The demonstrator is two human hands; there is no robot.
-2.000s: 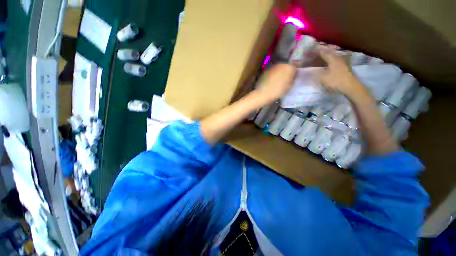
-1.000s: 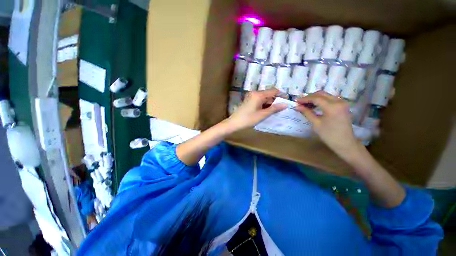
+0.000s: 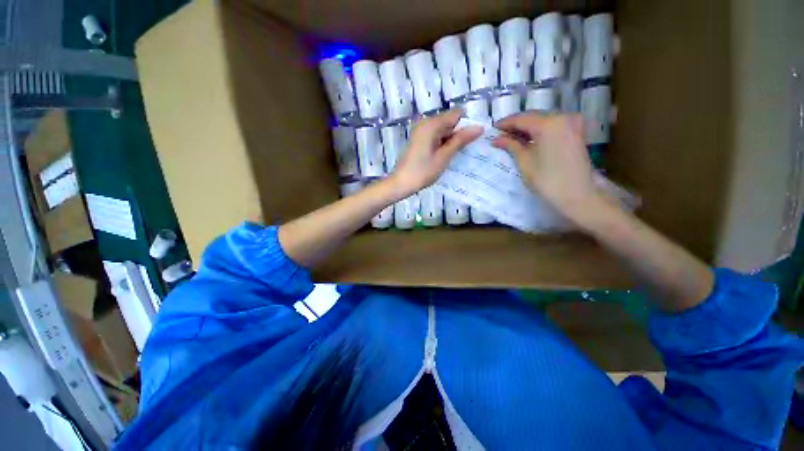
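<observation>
My left hand [image 3: 429,151] pinches the upper left corner of a white label sheet [image 3: 502,189] with rows of small dark print. My right hand [image 3: 555,163] is at the sheet's upper edge, thumb and finger close together; a label at its fingertips cannot be made out. The sheet lies over the lower rows of white cylindrical units [image 3: 483,57], hiding some of them. The units stand in tight rows inside a brown carton [image 3: 494,258]. A blue light [image 3: 342,58] glows at the top left unit.
The carton's left flap [image 3: 189,114] stands open. Left of it, on the green bench [image 3: 97,163], are loose white units [image 3: 163,243] and a paper sheet [image 3: 112,216]. A power strip [image 3: 42,324] sits on a pale rail at the far left.
The view has shifted, so the carton appears further left. The glow has turned from pink to blue. The sheet now shows more of its print, tilted under my hands, which stay close together.
</observation>
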